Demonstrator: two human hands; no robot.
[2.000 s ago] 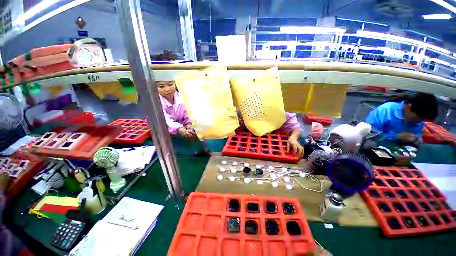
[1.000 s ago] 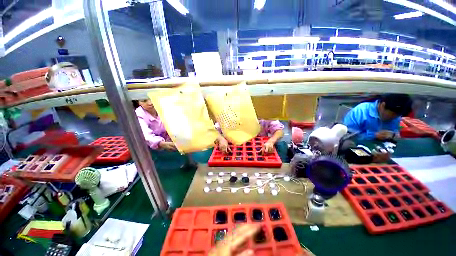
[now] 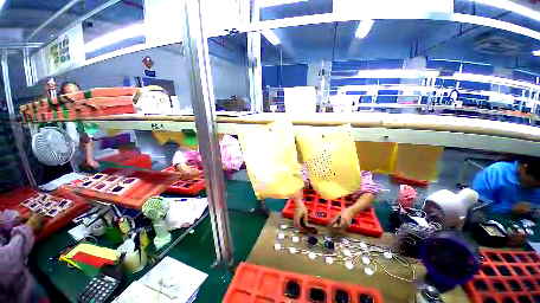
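A red-orange compartment tray [image 3: 263, 281] lies nearest in front of me, cut off by the bottom edge. Its back row holds several dark rounded-square watch bodies [image 3: 317, 293]; the pockets at its left end are empty. The rest of the tray is out of the picture. Neither my left hand nor my right hand is in view. Behind the tray, a brown board [image 3: 266, 252] carries small white discs on thin white wires [image 3: 329, 260] and two dark units [image 3: 328, 244].
A metal post [image 3: 208, 148] stands left of centre. Yellow sheets [image 3: 269, 160] hang ahead. A purple fan [image 3: 449, 259] and another full red tray [image 3: 500, 254] are right. A notebook [image 3: 163, 281], calculator [image 3: 99, 288] and green fan [image 3: 157, 212] are left. Co-workers' hands [image 3: 345, 218] reach over the far tray.
The view has tilted up, so the near tray sits lower and is mostly cut off. The hand over the near tray a second ago has left the picture. The opposite co-worker's hands have moved to the board's edge.
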